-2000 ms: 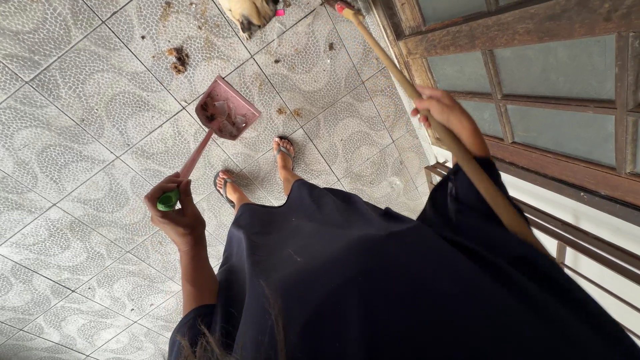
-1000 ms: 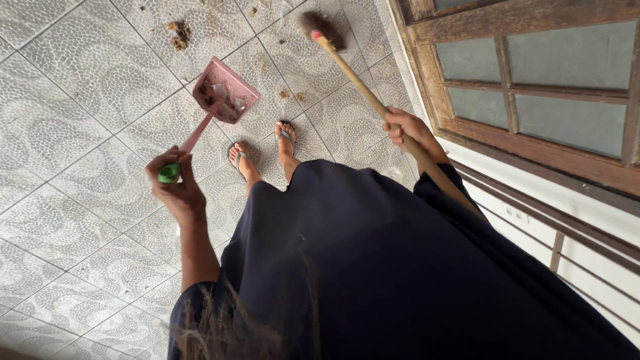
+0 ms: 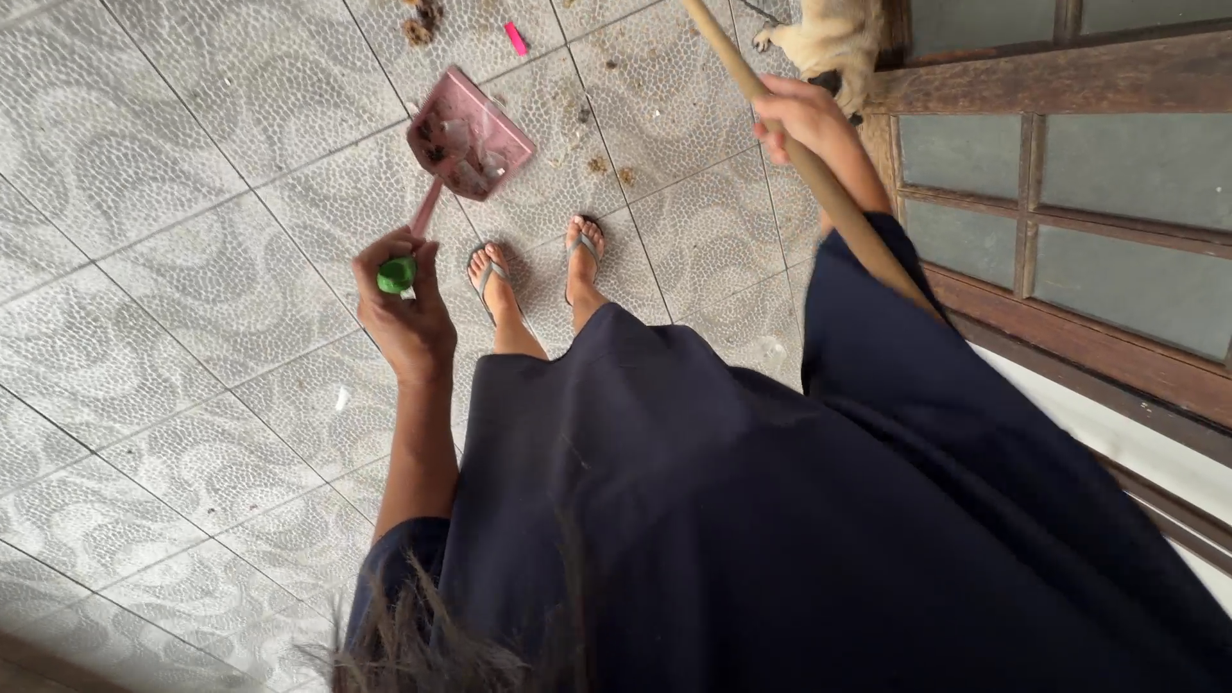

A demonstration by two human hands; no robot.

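Observation:
My left hand (image 3: 404, 303) is closed around the handle of a long-handled dustpan, whose green end cap (image 3: 396, 276) shows at the top of my fist. The pink dustpan (image 3: 470, 135) lies ahead of my feet with dirt and clear plastic-like scraps in its pan. In my right hand (image 3: 804, 115) is a wooden broomstick (image 3: 833, 192), slanting from my sleeve to the top edge; its far end is out of view. Brown debris (image 3: 421, 21), a pink piece (image 3: 516, 39) and small crumbs (image 3: 612, 170) lie on the tiles.
A light-furred dog (image 3: 835, 43) is at the upper right, by a wooden-framed glass door (image 3: 1044, 82). My feet in flip-flops (image 3: 584, 252) stand on the patterned tile floor (image 3: 173, 289). A white wall with dark rails runs along the right.
The broomstick's pink-tipped lower end, in view earlier, is now beyond the top edge. My right hand has moved forward. The dog, unseen one second ago, shows again. My left hand still grips the dustpan handle.

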